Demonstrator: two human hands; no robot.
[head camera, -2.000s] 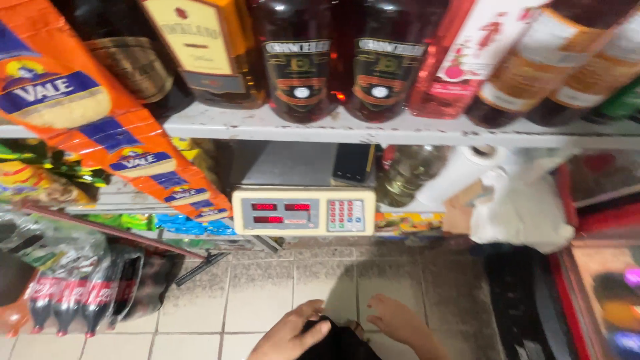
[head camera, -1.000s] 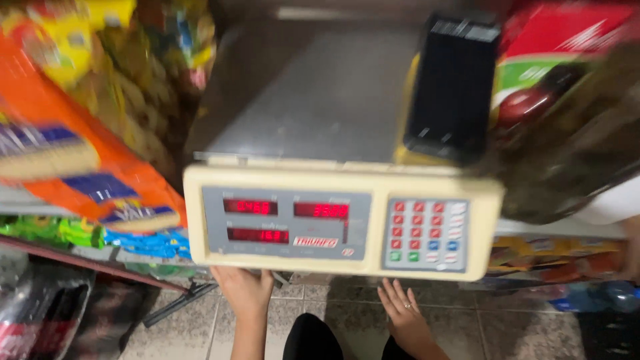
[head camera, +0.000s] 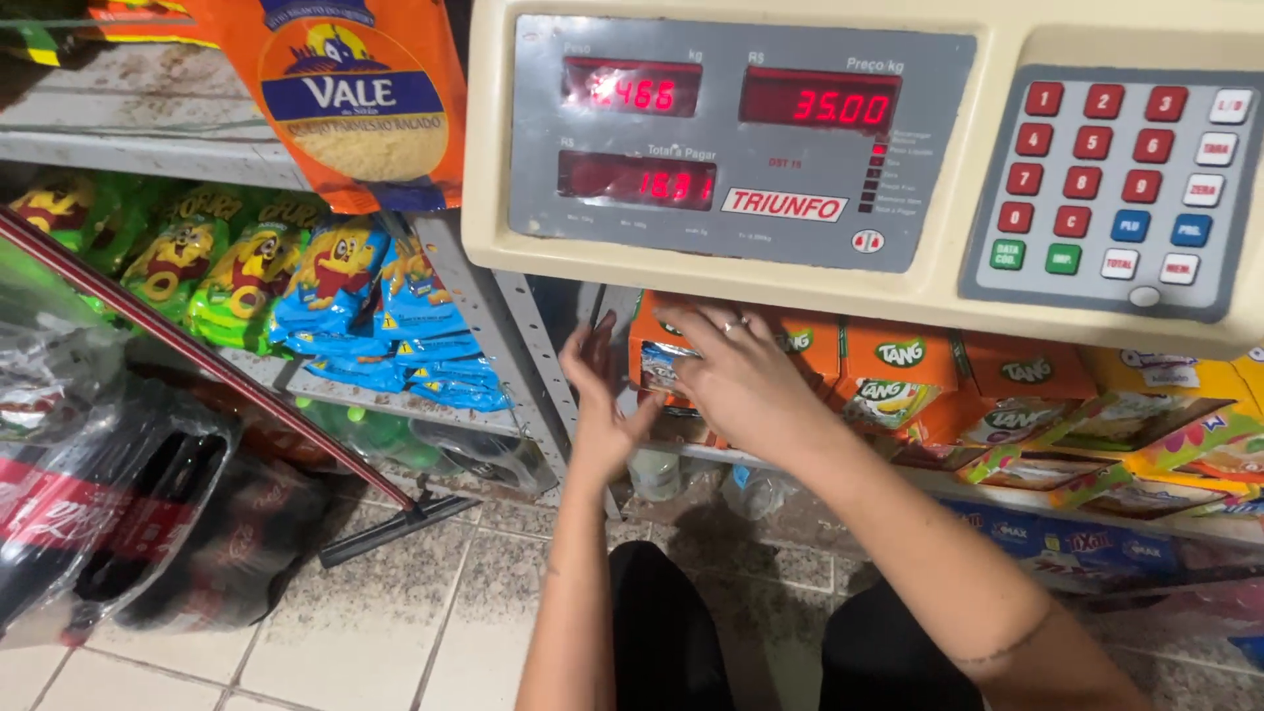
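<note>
My right hand (head camera: 746, 380) reaches under the digital price scale (head camera: 731, 247) and touches the leftmost orange box of drink-mix sachets (head camera: 657, 331); its fingertips lie on the box's top and front, and a ring shows on one finger. Beside the box's left edge is my left hand (head camera: 597, 405), upright with its fingers apart and its thumb near the box front. Whether either hand grips the box cannot be told. More orange boxes (head camera: 899, 360) stand in a row to the right, followed by yellow boxes (head camera: 1165, 380). The scale's red displays are lit.
Snack bags (head camera: 331, 276) fill the left shelf, below a hanging orange grated-cheese packet (head camera: 355, 99). A floor squeegee (head camera: 395, 523) leans across the left side, near wrapped cola bottles (head camera: 118, 513). Blue packs (head camera: 1076, 543) lie low at right. A metal shelf post (head camera: 538, 365) stands beside my left hand.
The view has moved much closer to the scale and shelf. My hands, low beneath the scale a second ago, are now up at the orange boxes, the right one touching the leftmost box.
</note>
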